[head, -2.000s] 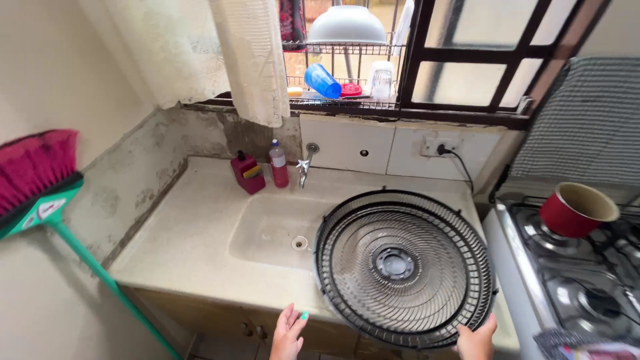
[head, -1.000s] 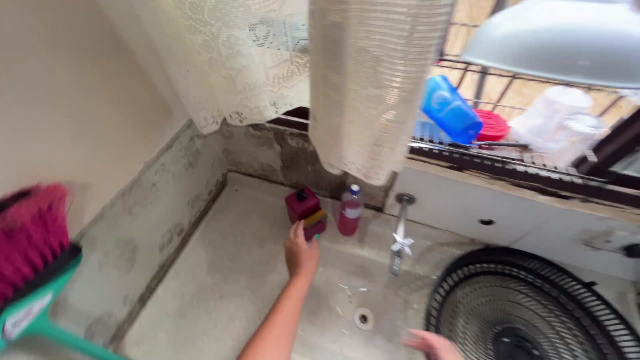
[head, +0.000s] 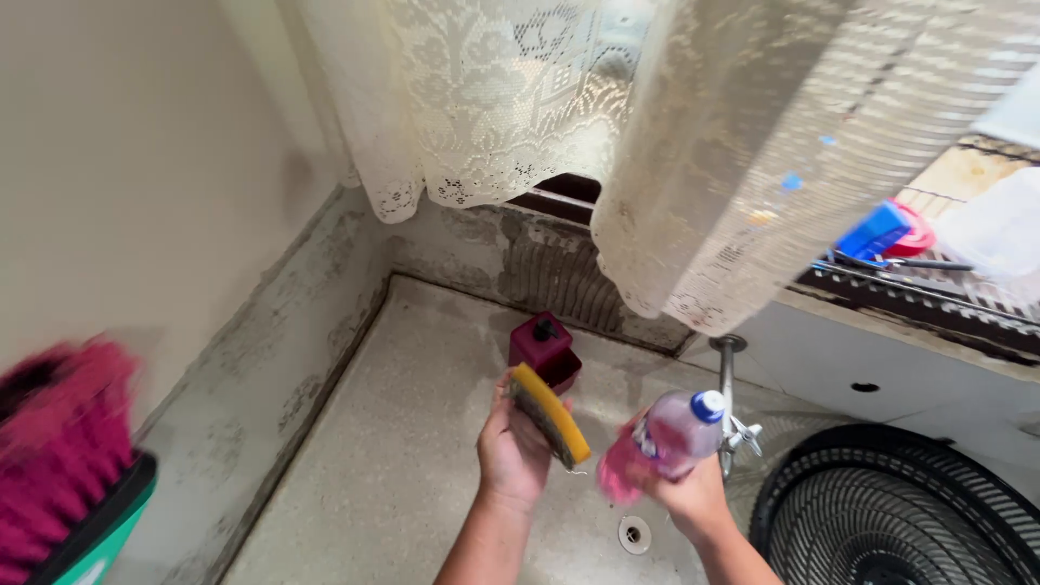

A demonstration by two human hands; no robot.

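Note:
My left hand (head: 513, 455) holds a yellow sponge (head: 552, 413) with a dark scouring side, on edge above the sink. In my right hand (head: 691, 491) is a clear plastic bottle (head: 665, 439) of pink liquid, its blue and white cap closed and its body tilted. Just behind the sponge, a dark red soap dispenser (head: 539, 341) with a black pump stands on the sink counter; its front holder looks empty. The black fan grille (head: 877, 512) rests at the right, apart from both hands.
A metal tap (head: 727, 406) comes from the wall right behind the bottle, with the drain (head: 634, 534) below. Lace curtains (head: 520, 106) hang over the counter. A pink-bristled broom (head: 73, 455) stands at the left. A wire dish rack (head: 934, 284) holds a blue cup at the right.
My left hand, at the dispenser one second ago, now holds the sponge nearer to me. My right hand has taken the pink bottle, which stood by the wall, and lifted it. The view has shifted left.

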